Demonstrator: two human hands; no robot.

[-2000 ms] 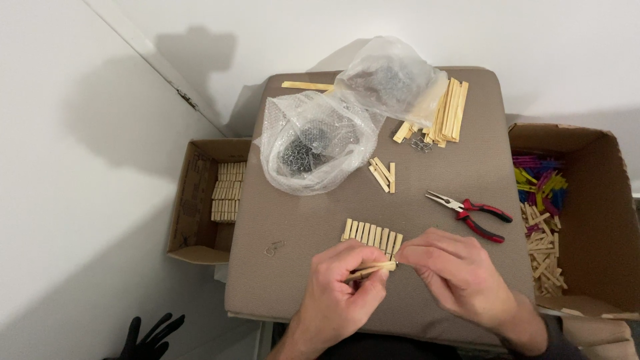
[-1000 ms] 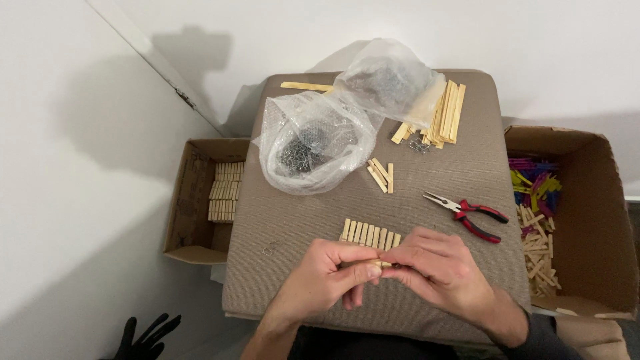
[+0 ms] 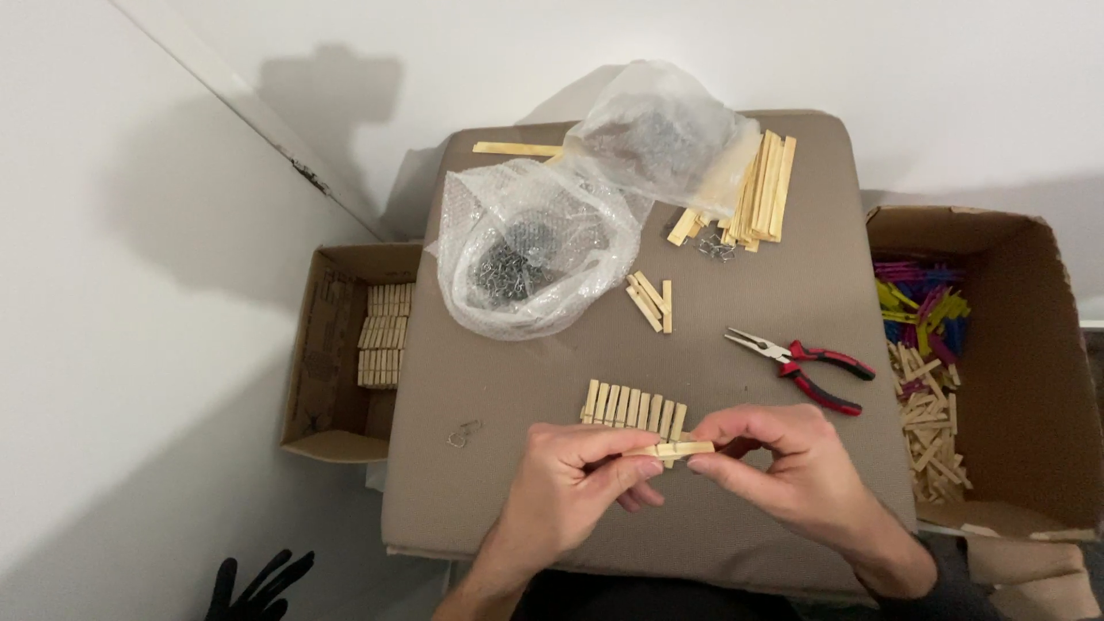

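My left hand (image 3: 573, 479) grips one end of a wooden clothespin (image 3: 681, 449) between thumb and forefinger. At its other end, the thumb and forefinger of my right hand (image 3: 785, 457) pinch the same clothespin. Just behind them a row of wooden clothespins (image 3: 634, 407) lies side by side, its near part hidden by my hands. Needle-nose pliers (image 3: 798, 366) with red and black handles lie to the right. A few loose wooden clothespin halves (image 3: 651, 302) are behind the row. Small wire springs (image 3: 464, 433) lie left of my left hand.
A bubble-wrap bag (image 3: 539, 250) of metal springs, another plastic bag (image 3: 660, 138) and wooden strips (image 3: 763, 190) occupy the back of the padded surface (image 3: 483, 509). The left cardboard box (image 3: 332, 345) holds stacked clothespins; the right one (image 3: 1018, 371) holds coloured and wooden pieces. A black glove (image 3: 259, 591) is lower left.
Two seconds ago the wooden pieces in my left hand pointed toward the right hand at a slant; now the clothespin lies level between both hands.
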